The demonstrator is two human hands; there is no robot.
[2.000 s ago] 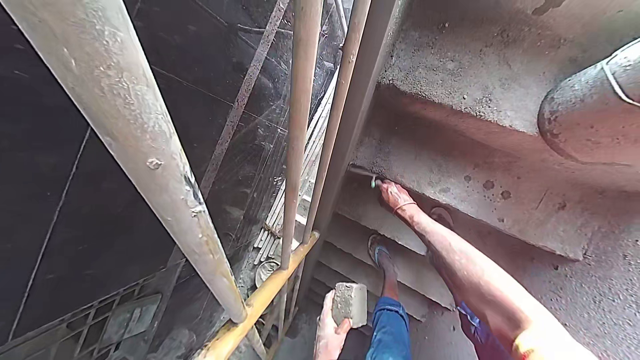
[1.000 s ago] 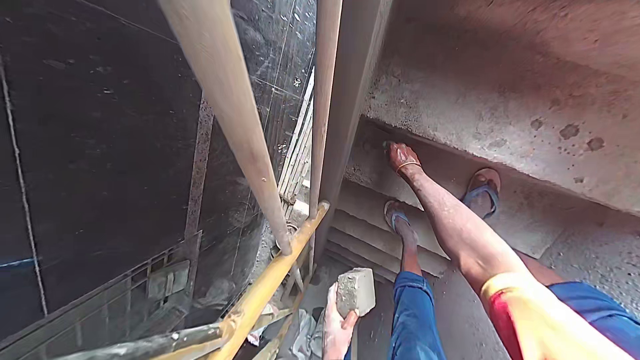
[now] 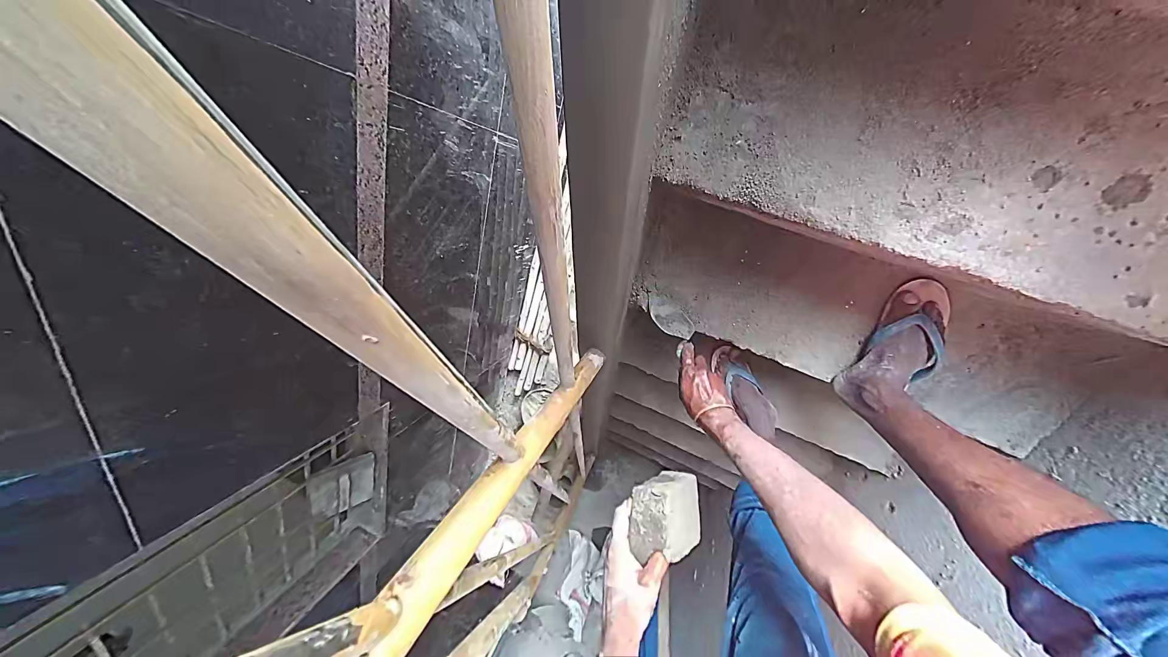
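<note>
My left hand (image 3: 631, 570) grips a rough grey block (image 3: 665, 517), of stone or concrete, at the bottom centre, beside a yellow bamboo pole. Farther up and to the right, my right hand (image 3: 704, 388) is closed around the handle of what looks like a small trowel (image 3: 671, 318). Its greyish blade lies against the left end of a concrete stair step (image 3: 757, 283), by the dark upright post. The fingers partly hide the handle. A sandalled foot (image 3: 750, 397) is just right of that hand.
Wooden and bamboo poles (image 3: 484, 525) cross on the left, over a deep drop with a metal grille (image 3: 219, 566). A dark post (image 3: 610, 182) edges the stairs. Another sandalled foot (image 3: 899, 342) stands on a step. Lower steps descend beneath my hands.
My right hand has moved down from the upper step's left end to near the sandalled foot. My left hand still holds the block. The view has shifted noticeably.
</note>
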